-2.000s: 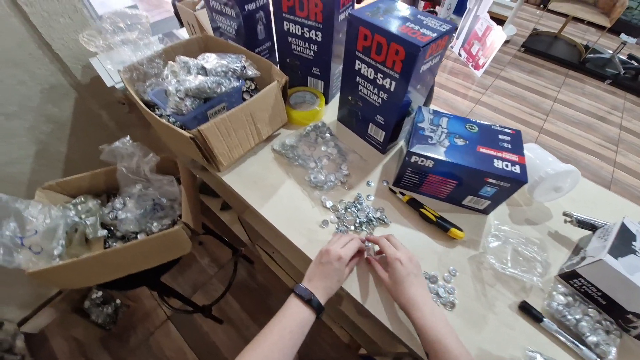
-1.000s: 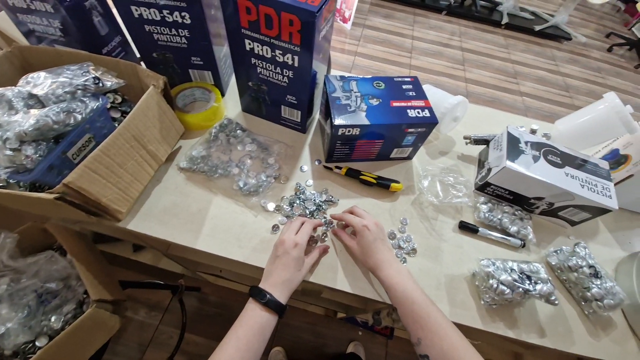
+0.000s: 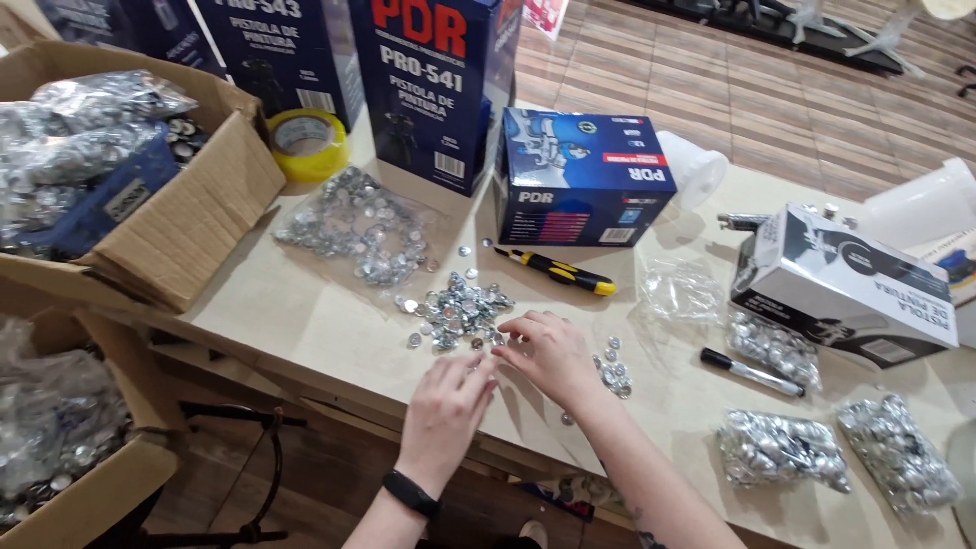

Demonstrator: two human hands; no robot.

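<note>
A pile of small round silvery metal pieces (image 3: 457, 313) lies on the pale tabletop just beyond my hands. My left hand (image 3: 450, 404), with a black band on its wrist, rests near the table's front edge, fingers bent toward the pile. My right hand (image 3: 553, 358) reaches in from the right, its fingertips close to those of the left at the pile's near edge. Whether either hand pinches a piece cannot be told. To the right of my right hand lies a smaller group of the same pieces (image 3: 614, 370). Beyond the pile is a clear plastic bag of pieces (image 3: 366, 229).
A yellow-and-black utility knife (image 3: 560, 272) lies before a blue PDR box (image 3: 583, 175). Yellow tape (image 3: 307, 145) stands by tall boxes. Open cartons (image 3: 198, 213) with filled bags are at left. At right are a black marker (image 3: 751, 372), a white-and-black box (image 3: 846, 282) and filled bags (image 3: 785, 450).
The view has shifted to the right since two seconds ago. My hands remain at the near side of the pile, their fingers in changed positions.
</note>
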